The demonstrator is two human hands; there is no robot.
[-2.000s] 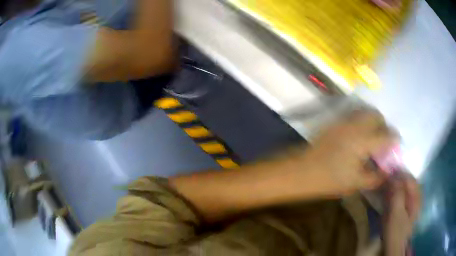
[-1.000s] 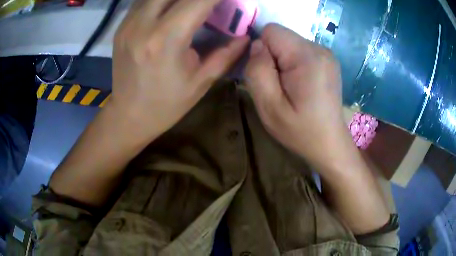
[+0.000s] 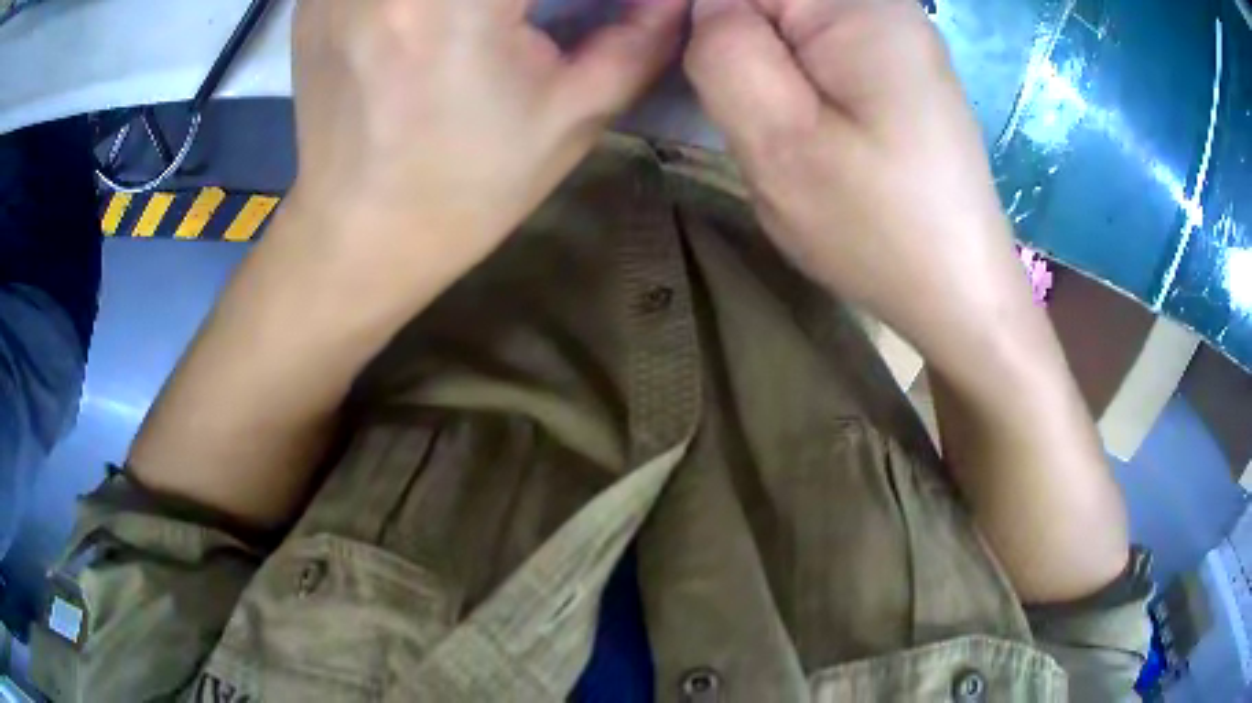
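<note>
My left hand (image 3: 439, 110) and my right hand (image 3: 858, 131) are raised at the top of the view, bare, with their thumbs close together. The top edge cuts off the fingers of both. Only a faint pinkish trace shows between the fingertips at that edge, where my left hand held the pink housing a second ago. The housing itself is almost wholly out of the picture. What my right fingertips pinch is hidden.
White bench edge (image 3: 131, 62) with a black cable (image 3: 227, 55) lies at upper left. A glossy dark green mat (image 3: 1119, 151) is at upper right. Below it an open carton (image 3: 1098, 337) shows some pink parts (image 3: 1034, 273). Yellow-black floor tape (image 3: 199, 214) is at left.
The view has tipped down, so both hands and the pink housing sit higher and are cut off by the top edge. The hands remain close together.
</note>
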